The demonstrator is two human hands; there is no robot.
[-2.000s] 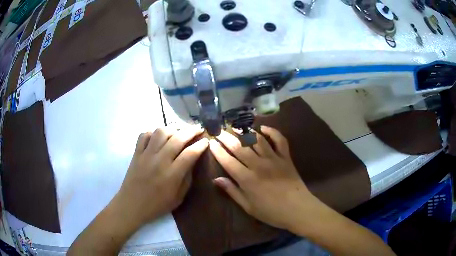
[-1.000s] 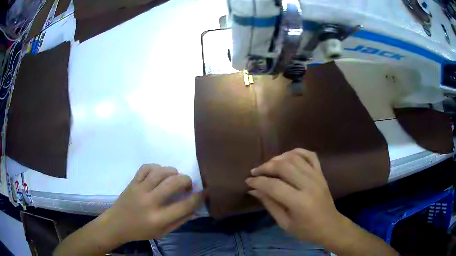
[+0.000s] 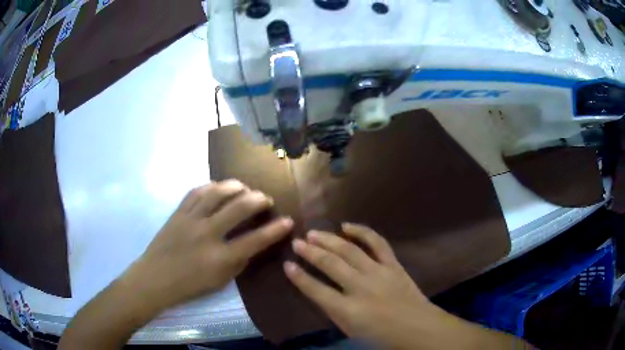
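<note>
A dark brown fabric panel (image 3: 438, 184) lies under the white sewing machine head (image 3: 329, 48) with "JACK" lettering. A seam line runs down the panel from the lit presser foot (image 3: 281, 153). My left hand (image 3: 212, 232) rests at the panel's left part, fingers bent, fingertips near the seam. My right hand (image 3: 356, 280) lies on the panel right of the seam, fingers spread and pointing towards the needle area. Both hands are bare and lie on the cloth without a visible grip. The needle tip is too small to tell.
Brown cut pieces lie at the left (image 3: 31, 205) and far left (image 3: 123, 41) of the white table (image 3: 123, 164). A curved brown piece (image 3: 558, 174) lies beneath the machine arm at right. A blue plastic crate (image 3: 562, 294) stands lower right, below the table edge.
The view has shifted. My left hand has moved from the panel's lower left edge up onto the cloth near the seam. My right hand has flattened beside the seam.
</note>
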